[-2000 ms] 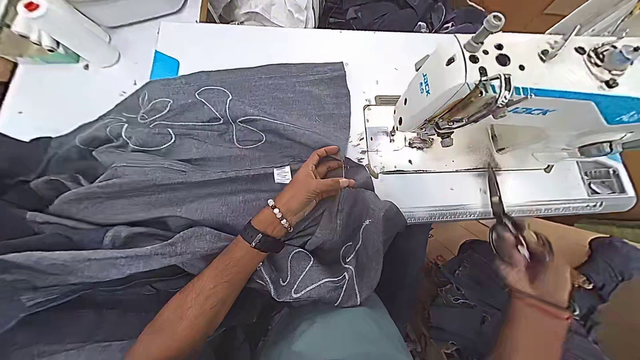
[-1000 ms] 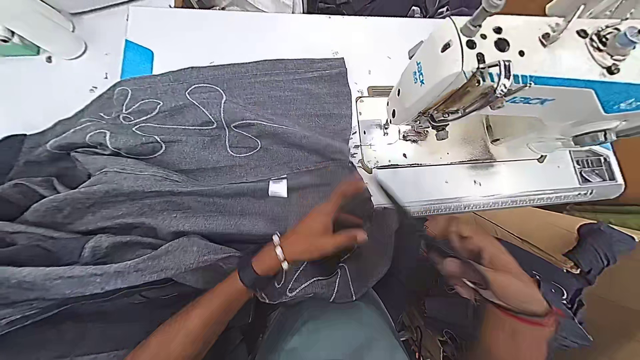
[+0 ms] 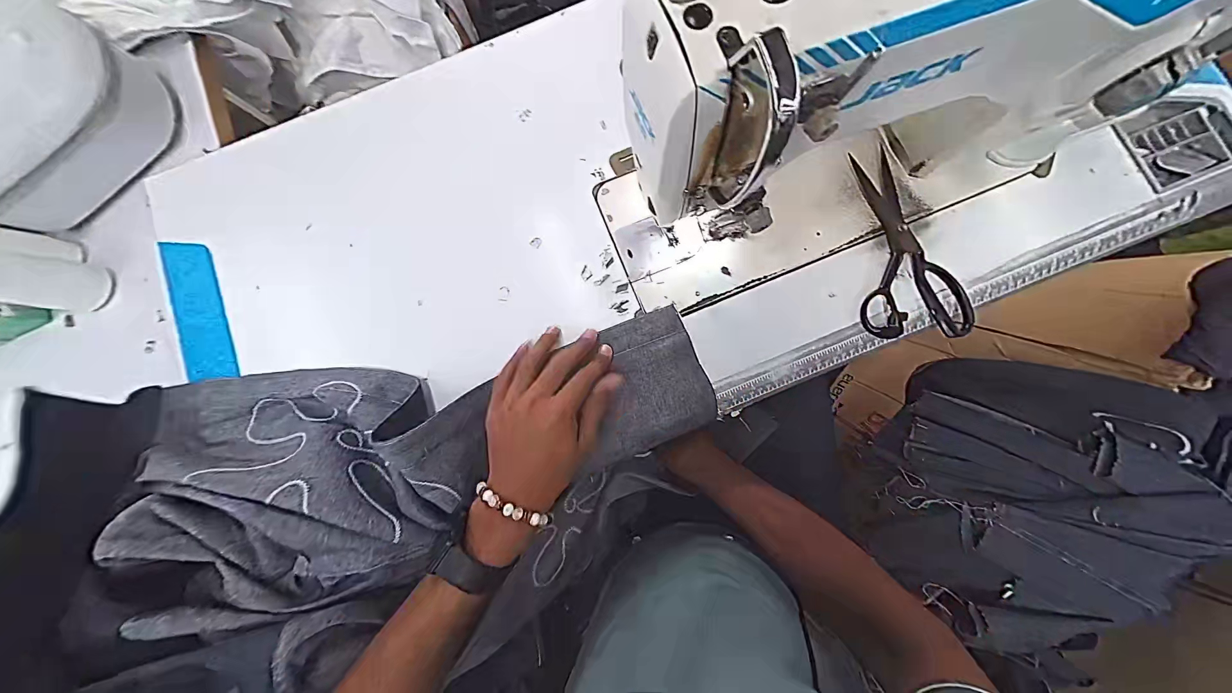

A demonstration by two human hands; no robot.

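My left hand, with a beaded bracelet and a dark wrist band, lies flat on a folded grey denim leg end; its fingers are slightly spread. My right hand reaches beneath that same end, its fingers hidden by the cloth. The rest of the grey denim garment, decorated with looping white cord, is bunched to the left over the table edge. Black-handled scissors lie on the sewing machine bed with their blades slightly apart.
A white and blue Jack sewing machine stands behind the scissors. Thread scraps dot the white tabletop. A ruler strip runs along its front edge. Dark denim pieces are heaped at lower right beside cardboard. Another white machine part is at upper left.
The scissors, in my right hand two seconds ago, now lie on the machine bed. My right hand has moved under the cloth. The garment has been pulled off much of the tabletop. The view has shifted.
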